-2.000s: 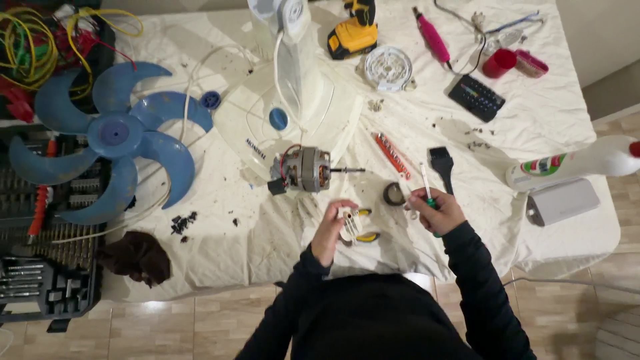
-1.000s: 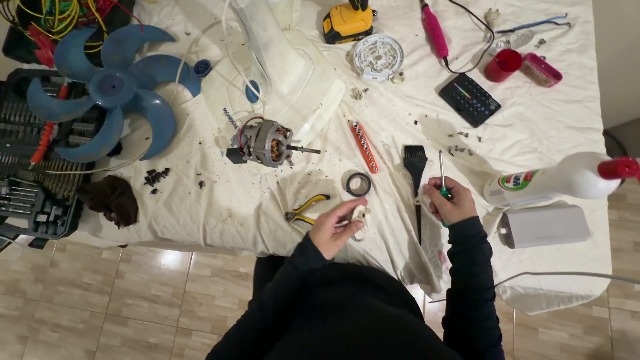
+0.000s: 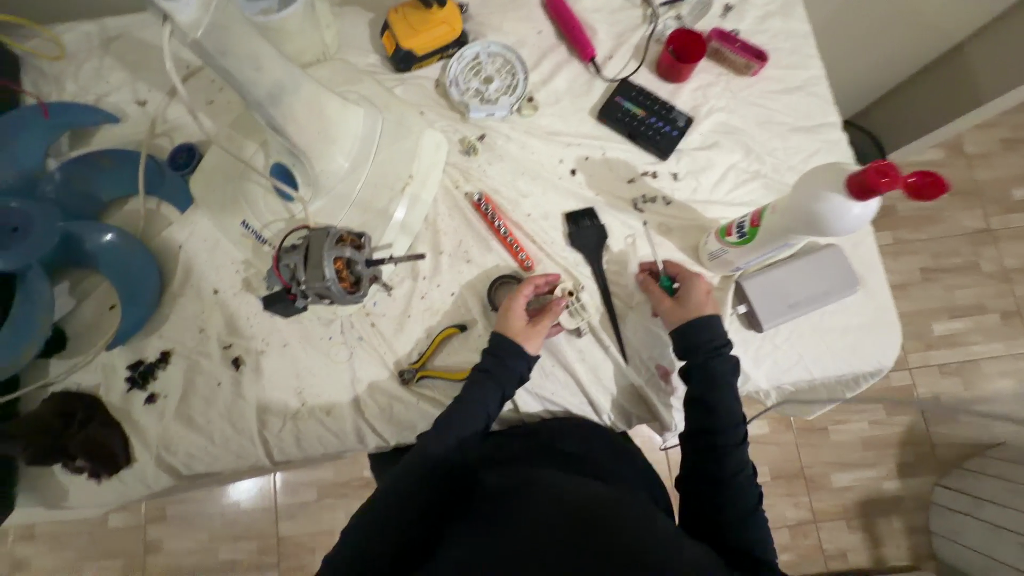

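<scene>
My left hand (image 3: 530, 314) holds a small cream plastic part (image 3: 574, 310) with a round end, over the cloth. In my right hand (image 3: 677, 293) is a screwdriver (image 3: 658, 258) with a green handle, its shaft pointing up and away from me. Just left of the left hand lies a dark roll of tape (image 3: 502, 291), partly hidden by the fingers. Yellow-and-black pliers (image 3: 436, 356) lie beside the left forearm. Between the hands rests a black flat brush (image 3: 596, 260). An electric fan motor (image 3: 332, 268) with copper windings and a metal shaft sits to the left.
A blue fan blade (image 3: 120, 248) and white fan stand (image 3: 320, 128) occupy the left. Beyond the hands are an orange socket rail (image 3: 502, 230), a white round cover (image 3: 486, 78), a yellow battery tool (image 3: 424, 36) and a black bit case (image 3: 645, 118). A white bottle (image 3: 788, 212) and grey box (image 3: 798, 288) lie right.
The screwdriver has stayed in my right hand and the cream part in my left. The hands are nearer each other than two views back cannot be told; the view has shifted.
</scene>
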